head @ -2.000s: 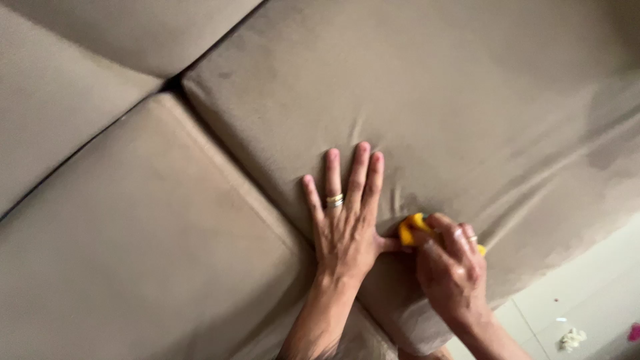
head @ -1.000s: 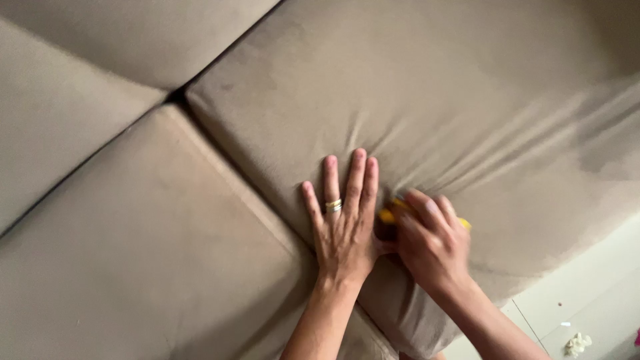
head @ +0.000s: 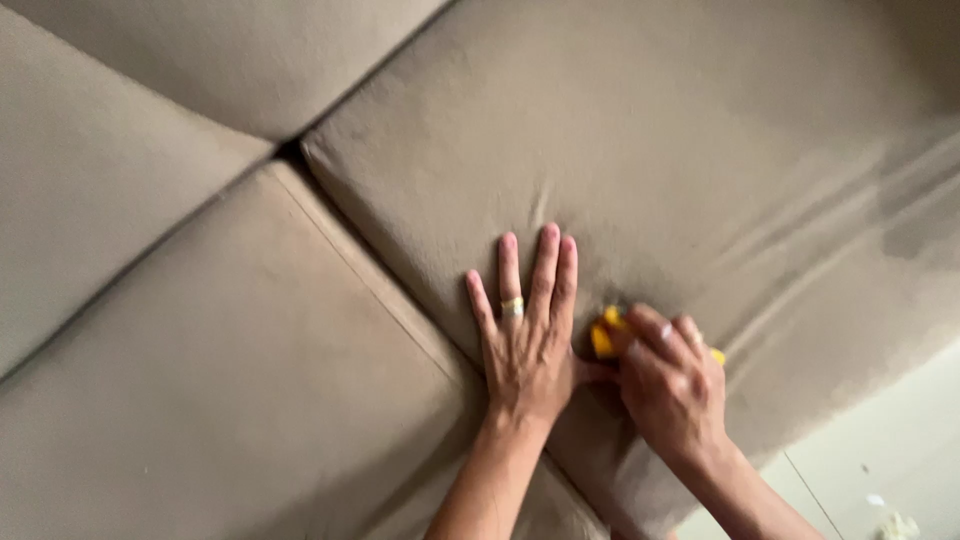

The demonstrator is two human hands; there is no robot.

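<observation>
A beige fabric sofa seat cushion (head: pixel 600 135) fills the upper right of the head view, wrinkled toward its front edge. My left hand (head: pixel 529 352), with a ring on one finger, lies flat on it near the seam, fingers spread and holding nothing. Just to the right, my right hand (head: pixel 671 375) grips a yellow object (head: pixel 606 334) against the fabric; its kind cannot be told, as the fingers cover most of it. Darker patches show in the cloth around that hand.
Another seat cushion (head: pixel 210 360) lies to the left across a dark gap. Back cushions (head: pixel 97 135) border both at the upper left. Pale floor tiles (head: pixel 862 450) show at the lower right, with a crumpled whitish scrap (head: pixel 896 527) on them.
My right hand, gripping the yellow object, shifted left toward my left hand, then back right. The long wrinkles in the cushion changed with it. My left hand stays pressed in about the same place.
</observation>
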